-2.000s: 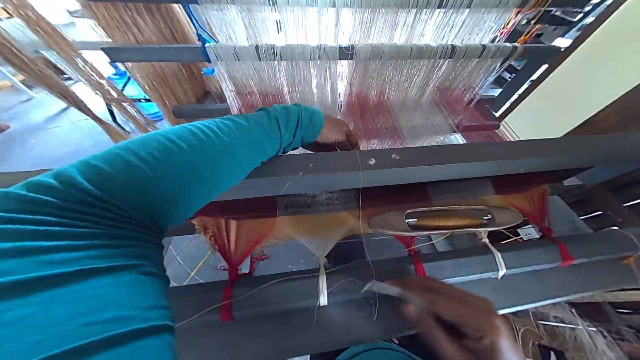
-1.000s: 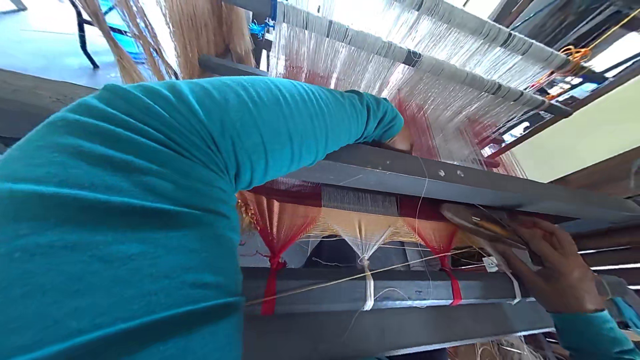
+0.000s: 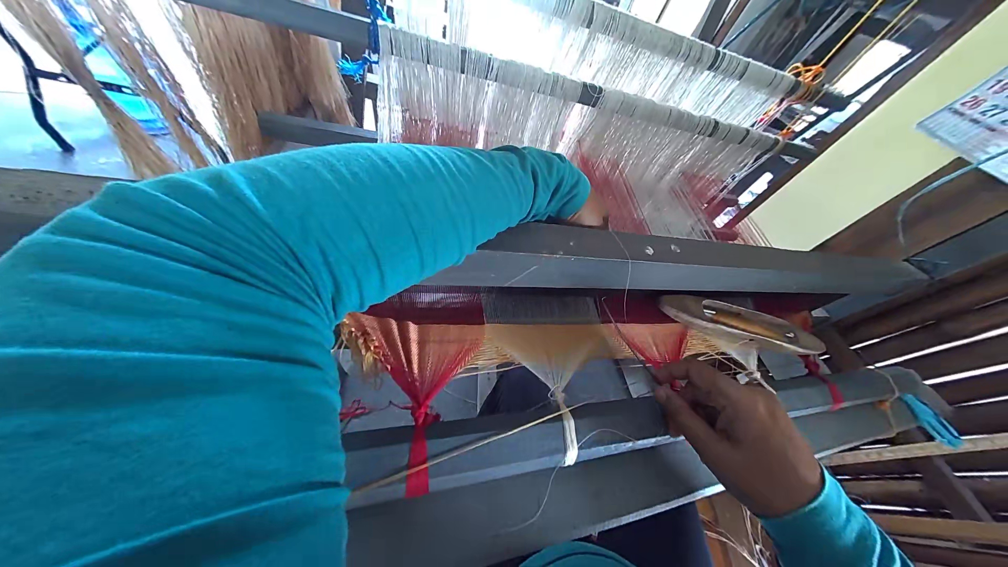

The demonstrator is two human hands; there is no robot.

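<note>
My left hand (image 3: 592, 213) reaches over the dark beater beam (image 3: 677, 268) of a handloom, among red and white warp threads (image 3: 630, 185); its fingers are hidden behind the beam. Below the beam, my right hand (image 3: 736, 425) pinches a thin hooked tool (image 3: 628, 339), whose tip lies at the edge of the woven cloth (image 3: 543, 307). A wooden boat shuttle (image 3: 744, 324) with a tan bobbin rests on the cloth just above my right hand. A loose thread (image 3: 628, 272) hangs over the beam. Red and cream warp bundles are knotted at the front beam (image 3: 504, 437).
White string heddles (image 3: 504, 87) hang on bars behind the beater. Tan fiber hanks (image 3: 252, 79) hang at the upper left. A thin stick (image 3: 472, 442) crosses the front beam. A calendar (image 3: 976, 118) is on the right wall, above wooden slats (image 3: 929, 378).
My right hand has left the shuttle, which it touched one second ago, and now holds the thin tool lower down. My left hand stays behind the beam. The view has shifted.
</note>
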